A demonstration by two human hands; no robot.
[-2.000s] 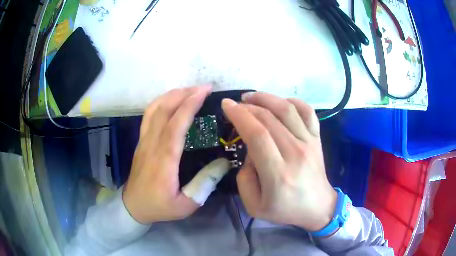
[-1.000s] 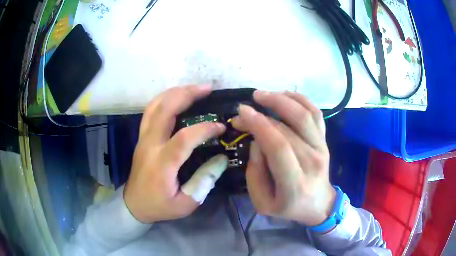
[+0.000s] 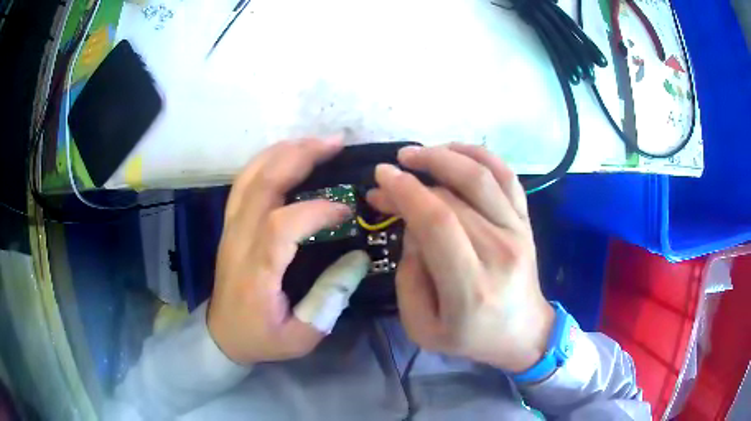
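Note:
The black housing base (image 3: 375, 154) lies open at the bench's front edge, held between both hands. The green circuit board (image 3: 338, 196) sits in its left side. A yellow lead wire (image 3: 377, 224) curves beside the board. Silvery terminals (image 3: 380, 252) show below the wire. My left hand (image 3: 268, 247) grips the housing's left side, one finger over the board and the white-wrapped thumb beside the terminals. My right hand (image 3: 469, 255) is at the housing's right side, its fingertips over the inside near the yellow wire. What the right fingertips touch is hidden.
A flat black cover (image 3: 115, 113) lies at the bench's left. A thin dark stick (image 3: 228, 27) lies at the back. A coiled black power cord (image 3: 560, 41) and red-handled pliers (image 3: 645, 25) lie at the right. A blue bin (image 3: 626, 215) and red bin (image 3: 659, 316) stand beyond the right edge.
A left finger has moved from the housing's edge onto the board. My right fingertips have shifted over the housing's inside, and the yellow wire's visible part has changed shape.

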